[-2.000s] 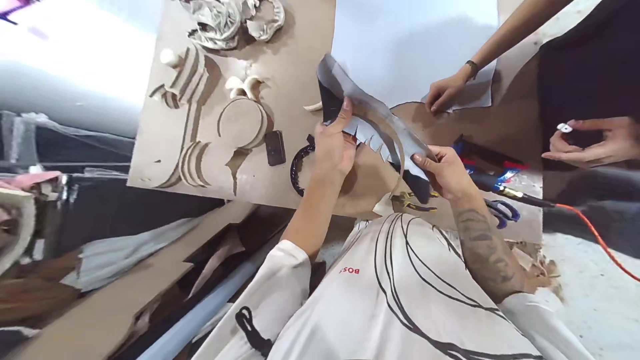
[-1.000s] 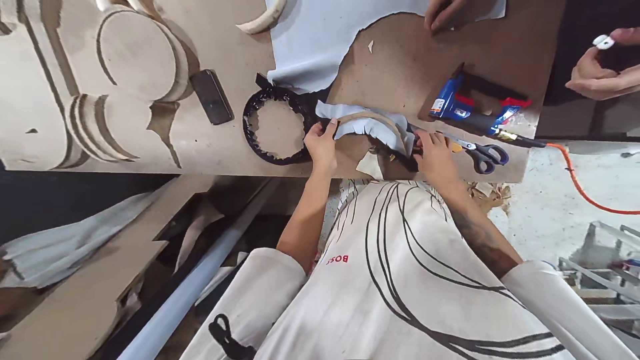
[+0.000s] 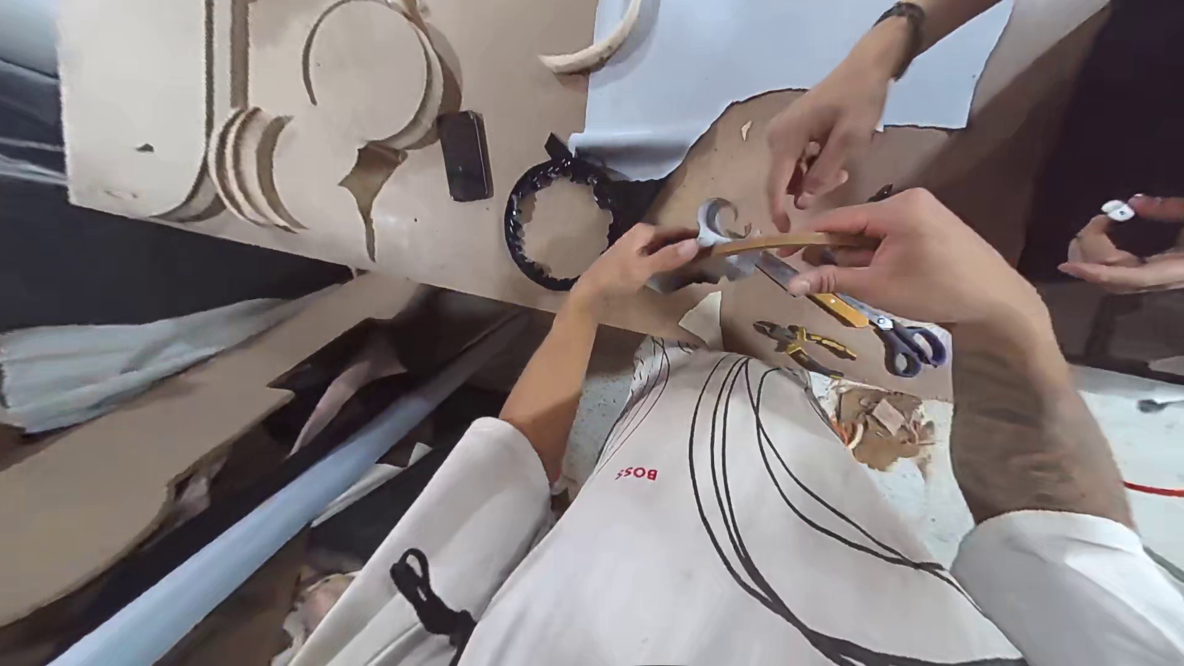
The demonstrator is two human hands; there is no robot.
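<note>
My left hand (image 3: 638,264) pinches the left end of a thin, curved tan strip (image 3: 786,242), with pale blue-grey fabric (image 3: 714,222) curling around that end. My right hand (image 3: 916,254) grips the strip's other end from the right, its fingertips partly hiding it. The piece is seen nearly edge-on, above the table. Below my right hand lie a yellow-handled cutter (image 3: 840,310), dark-handled scissors (image 3: 905,347) and yellow-and-black pliers (image 3: 805,348). Left of my left hand is a black ring with a gathered inner edge (image 3: 515,222).
Another person's hand (image 3: 823,134) reaches over the table just beyond the strip. At far right, a hand (image 3: 1124,254) holds a small white object (image 3: 1117,211). A black phone (image 3: 465,155), cut board discs (image 3: 365,74) and blue-grey sheet material (image 3: 703,65) lie on the table.
The fabric-covered piece has tilted from showing its broad face to nearly edge-on in my hands. The other person's hand has come nearer to it. The blue tool is no longer visible.
</note>
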